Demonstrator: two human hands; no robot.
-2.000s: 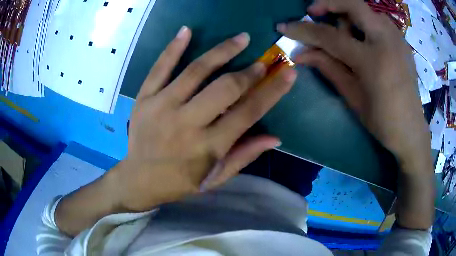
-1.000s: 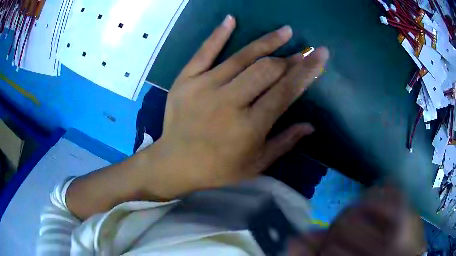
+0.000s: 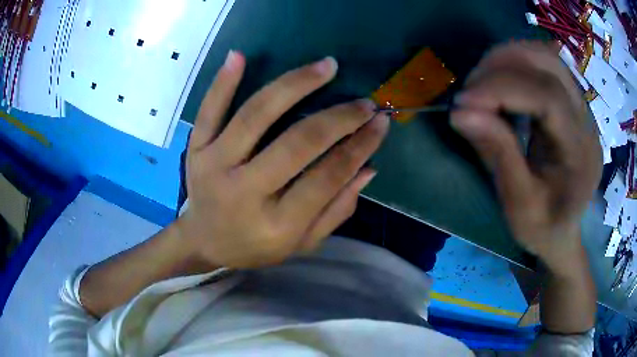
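Observation:
A small amber film piece (image 3: 420,80) lies on the dark green mat (image 3: 433,164), with shiny spots along its edges. My left hand (image 3: 279,164) lies palm down to its left, fingers spread, with the index and middle fingertips at the piece's lower left corner. My right hand (image 3: 524,125) is to its right and pinches a thin dark tool (image 3: 426,109) between thumb and fingers. The tool's tip reaches the lower left part of the piece, beside my left fingertips. Wires under my left hand are hidden.
A white sheet with dark square holes (image 3: 129,66) lies at the upper left, beside rows with red wires (image 3: 17,52). Loose white-tabbed pieces with red wires (image 3: 608,90) are heaped at the right. The mat's near edge (image 3: 447,230) runs above my lap.
My right hand has come up from the lower right to the piece, now with the thin tool. My left hand has shifted left, uncovering the amber film. The white tab seen at first no longer shows on it.

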